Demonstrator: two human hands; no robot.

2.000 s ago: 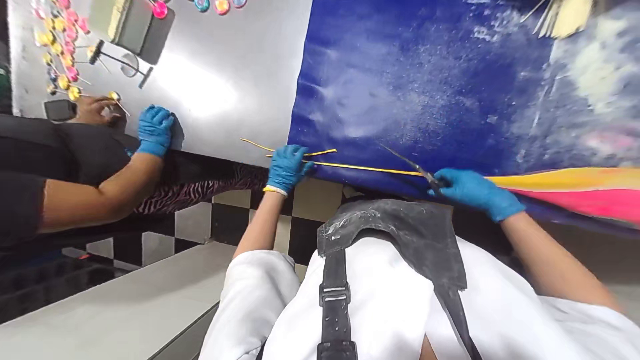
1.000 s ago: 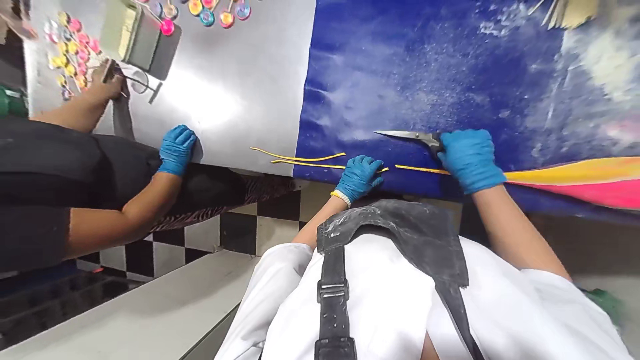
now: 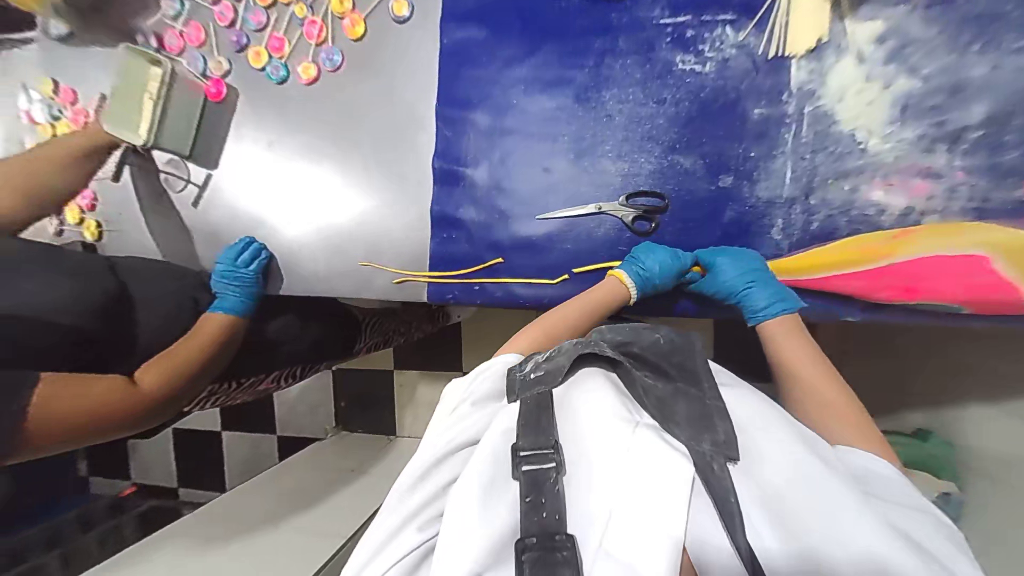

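Both my hands wear blue gloves and meet at the table's near edge. My left hand (image 3: pixel 658 270) is closed on the thin yellow end of a candy rope, whose tip pokes out to its left. Touching it, my right hand (image 3: pixel 738 276) grips the same rope where it widens into a thick yellow and pink candy mass (image 3: pixel 920 268) on the right. Scissors with black handles (image 3: pixel 612 210) lie on the blue mat (image 3: pixel 528 144) beyond my hands. Two thin yellow candy strips (image 3: pixel 480 281) lie to the left, across the seam between mat and metal tabletop.
At the left stands a co-worker, one blue-gloved hand (image 3: pixel 240 276) on the metal tabletop (image 3: pixel 344 160), the other arm near a pale green box (image 3: pixel 152 100). Many colourful lollipops (image 3: pixel 276 44) lie at the far left. A bundle of white sticks (image 3: pixel 800 28) lies at the far edge.
My right hand has let go of the scissors, which now lie on the mat, and grips the rope. My left hand has moved right, beside it. The co-worker's bare hand has shifted toward the green box.
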